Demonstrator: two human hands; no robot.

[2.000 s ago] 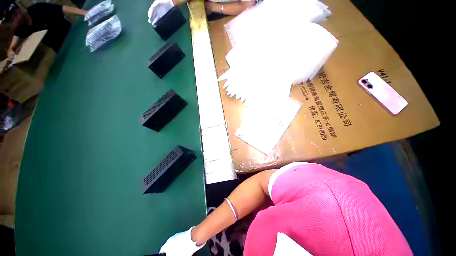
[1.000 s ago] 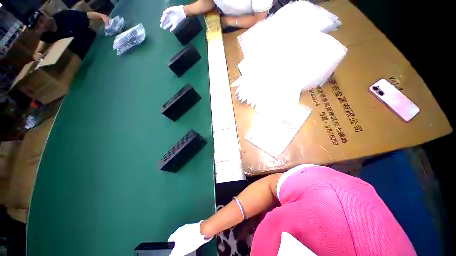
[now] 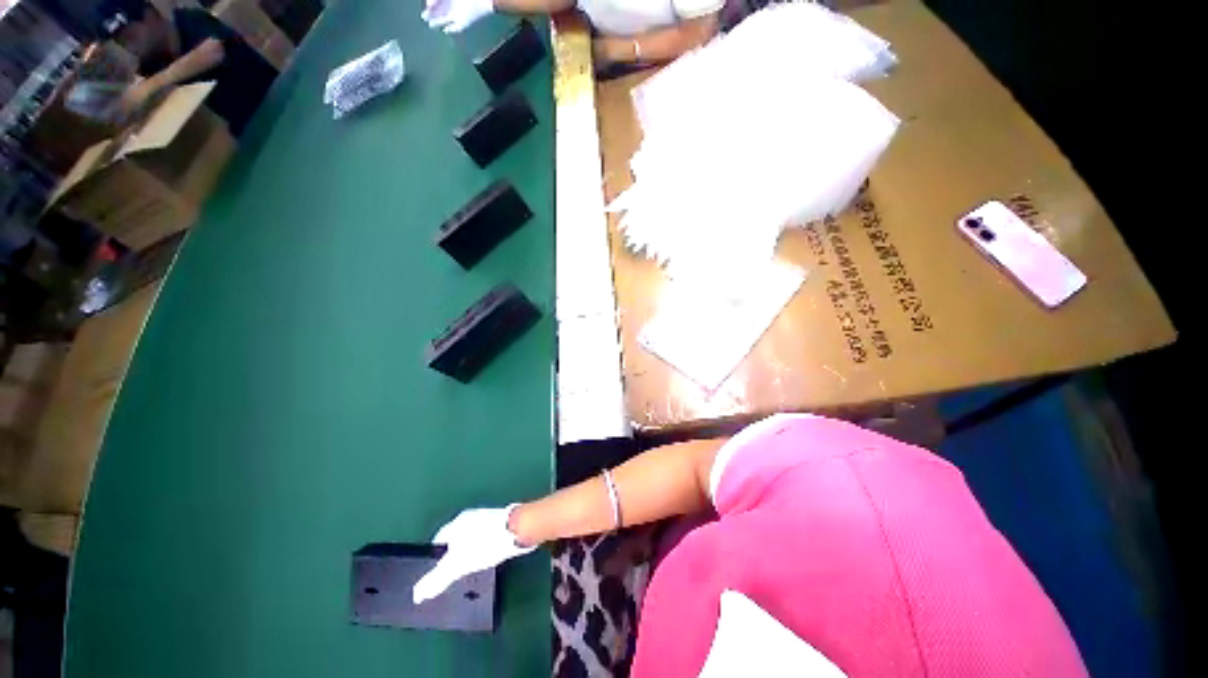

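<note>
My right hand [image 3: 466,550], in a white glove, reaches in from the right at the bottom and grips a black housing [image 3: 457,612] on the green belt. Part of the hand lies over the housing's top edge, and a digit rests across its flat face, which shows two small dark marks. The fingers beyond the top edge are partly hidden. My left hand is not in view. Several other black housings [image 3: 485,331] stand in a spaced row further up the belt.
Leopard-print padding [image 3: 592,603] covers the belt edge under my forearm. To the right, cardboard [image 3: 1060,338] bears bubble bags [image 3: 768,146] and a pink phone [image 3: 1023,253]. A bagged housing [image 3: 364,80] lies up the belt. Another worker's gloved hand is at the top; a person is by a carton [image 3: 159,172].
My right hand and its housing have moved up into fuller view. The row of housings sits higher in the picture. One bagged piece has left the belt, and the other worker's gloved hand has moved upward.
</note>
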